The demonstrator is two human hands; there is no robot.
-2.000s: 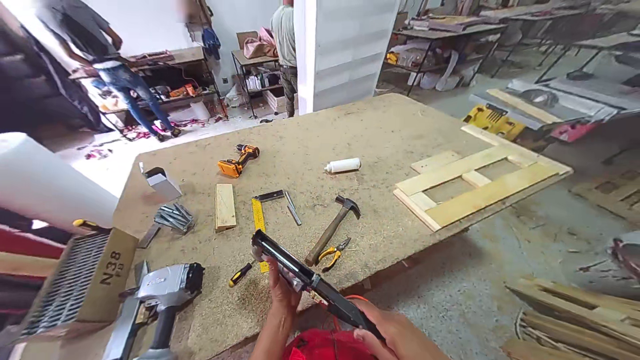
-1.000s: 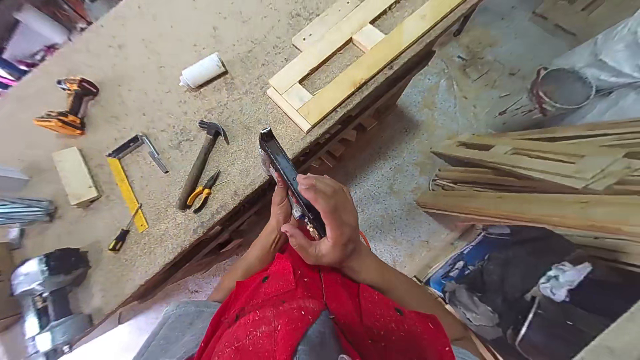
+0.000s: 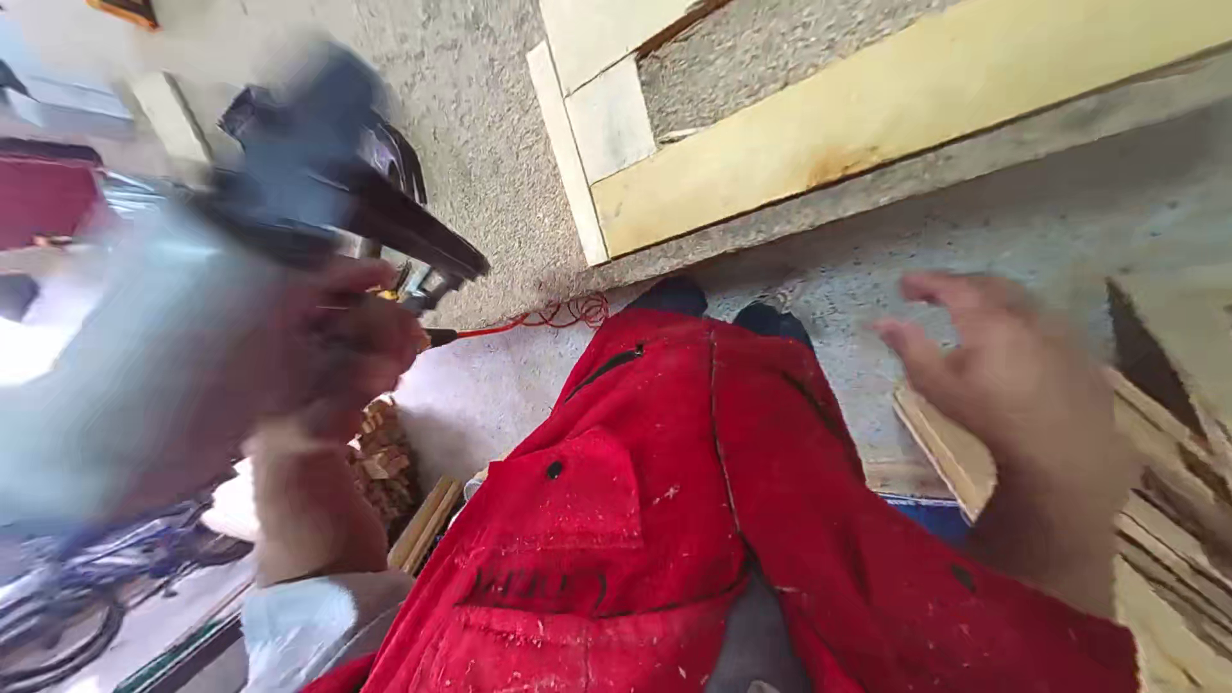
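Note:
My left hand (image 3: 361, 342) is closed around the grip of a dark pneumatic nailer (image 3: 318, 183), raised over the workbench (image 3: 481, 183) and badly blurred. A coiled red air hose (image 3: 577, 310) runs from near that hand. A large pale, smeared shape hides part of the left wrist; I cannot tell what it is. My right hand (image 3: 1001, 366) is empty, fingers apart, in front of the bench on the right. On the bench lies a slatted wooden frame (image 3: 818, 159), not touched by either hand. Behind the nailer shows a wood block (image 3: 173, 115).
Stacked wooden boards (image 3: 1165, 558) stand on the floor at the right, close to my right forearm. The bench edge crosses in front of my red overalls (image 3: 674, 481). Wood offcuts (image 3: 383, 457) and a bicycle (image 3: 87, 597) are at lower left. An orange tool (image 3: 130, 10) shows at top left.
My hands, together on a black tool a second ago, are now apart: the left over the bench with the nailer, the right open and empty. The view has swung downward.

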